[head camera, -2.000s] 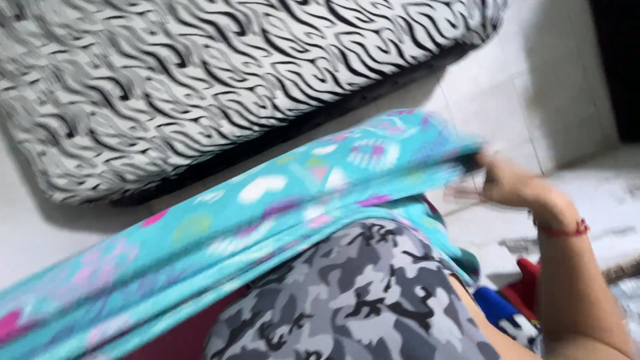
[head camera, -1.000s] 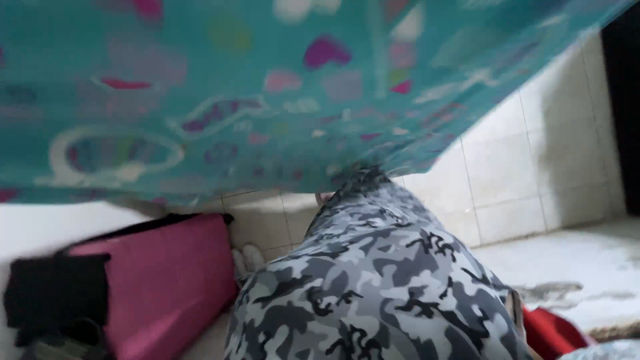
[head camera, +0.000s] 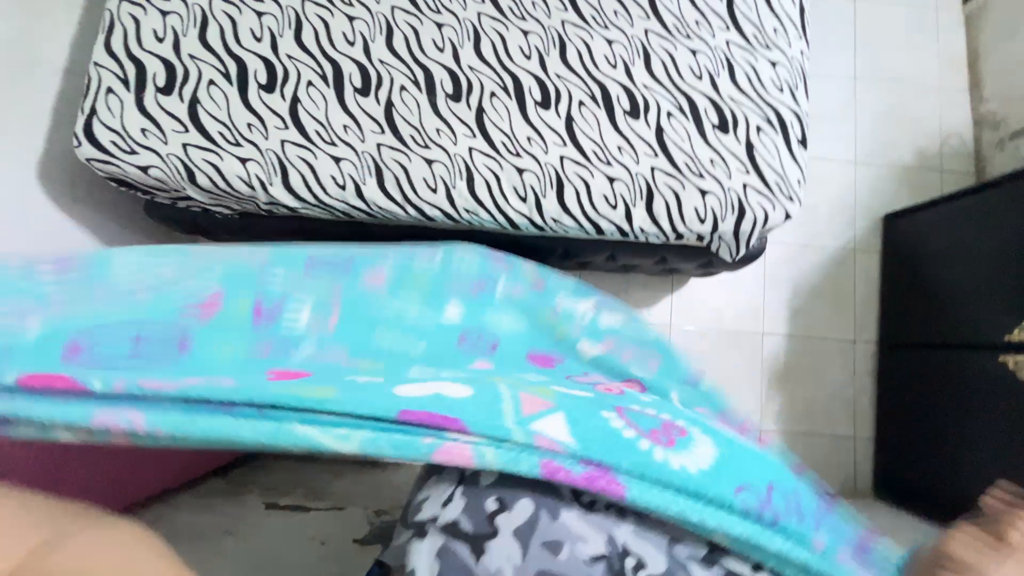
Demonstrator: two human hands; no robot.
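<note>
A turquoise patterned blanket [head camera: 480,352], with pink, purple and white shapes, stretches across the view above my camouflage-print clothing [head camera: 512,528]. At the lower right edge, my blurred right hand [head camera: 972,532] grips one end of the blanket. Bare skin of my left arm shows at the lower left, but the left hand itself is out of frame. Beyond the blanket lies a mattress [head camera: 448,112] covered by a black-and-white patterned sheet, on a dark tufted base [head camera: 592,254].
A black cabinet [head camera: 944,288] with gold-coloured handles stands at the right. Pale floor tiles [head camera: 808,312] lie between it and the bed. Under the blanket at the lower left, part of a pink object [head camera: 96,472] shows.
One second ago the raised blanket covered the upper view and hid the bed; now it hangs lower and the bed shows beyond it. My right hand, out of view then, is visible again.
</note>
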